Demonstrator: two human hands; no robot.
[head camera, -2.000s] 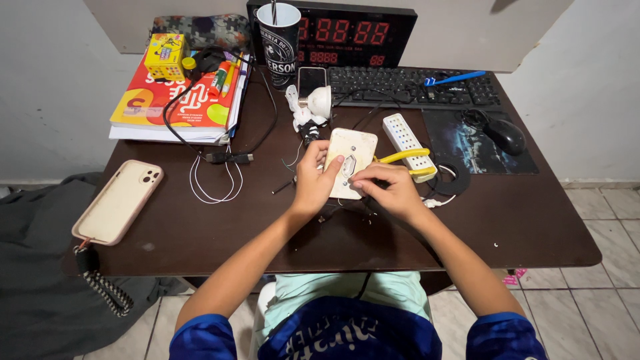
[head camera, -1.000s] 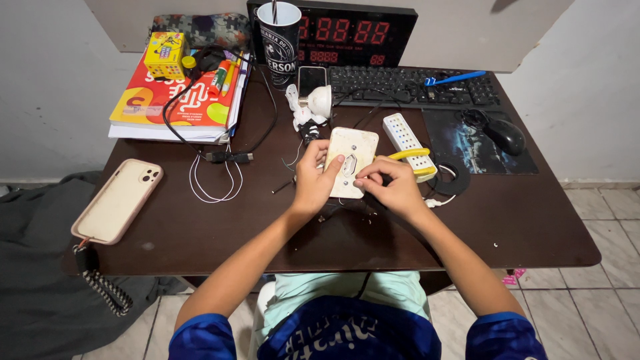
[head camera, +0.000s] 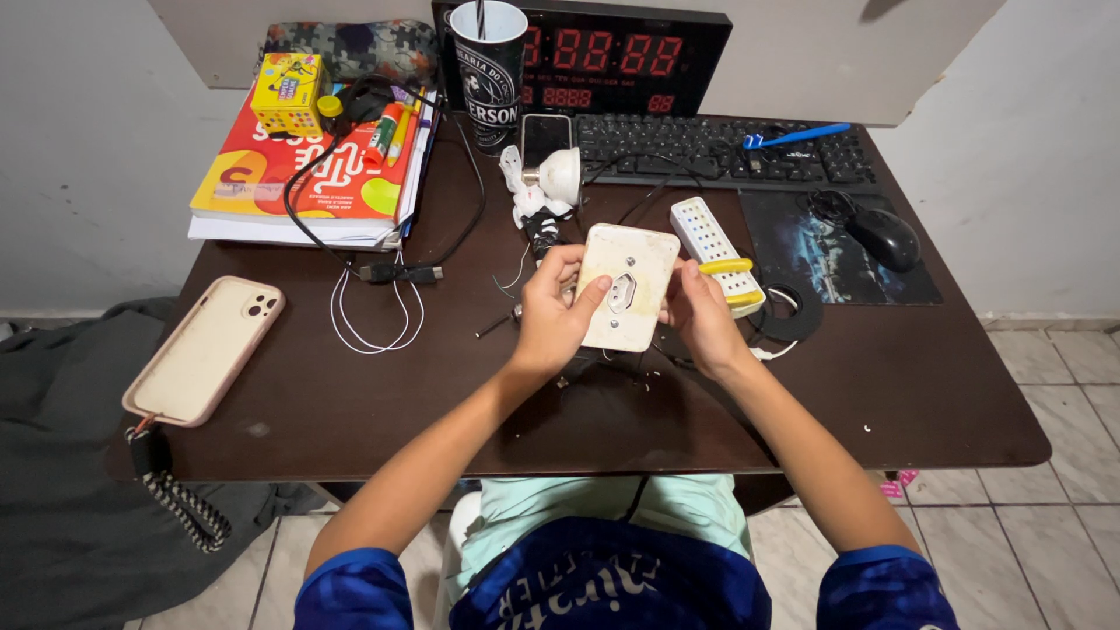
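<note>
A worn off-white wall socket plate (head camera: 647, 293), with one outlet in its middle and a screw above and below it, is held up over the desk, its face toward me. My left hand (head camera: 556, 302) grips its left side, thumb on the front beside the outlet. At the right edge is my right hand (head camera: 704, 319), its fingers partly behind the plate; whether they grip it I cannot tell. Thin dark wires show below the plate. Just right, yellow tool handles (head camera: 728, 266) lie across a white multi-outlet block (head camera: 696, 223), near a roll of black tape (head camera: 792, 313).
Behind the plate are a white lamp (head camera: 560, 175), a phone (head camera: 547, 140), a cup (head camera: 490, 79) and a black keyboard (head camera: 665, 144). A mouse (head camera: 884, 241) lies right; books (head camera: 262, 175), cables (head camera: 402, 273) and a phone case (head camera: 206, 350) lie left. Small scraps dot the desk.
My right hand has left the front of the plate, where its fingers were near the lower screw, and is now at the right edge, partly behind it.
</note>
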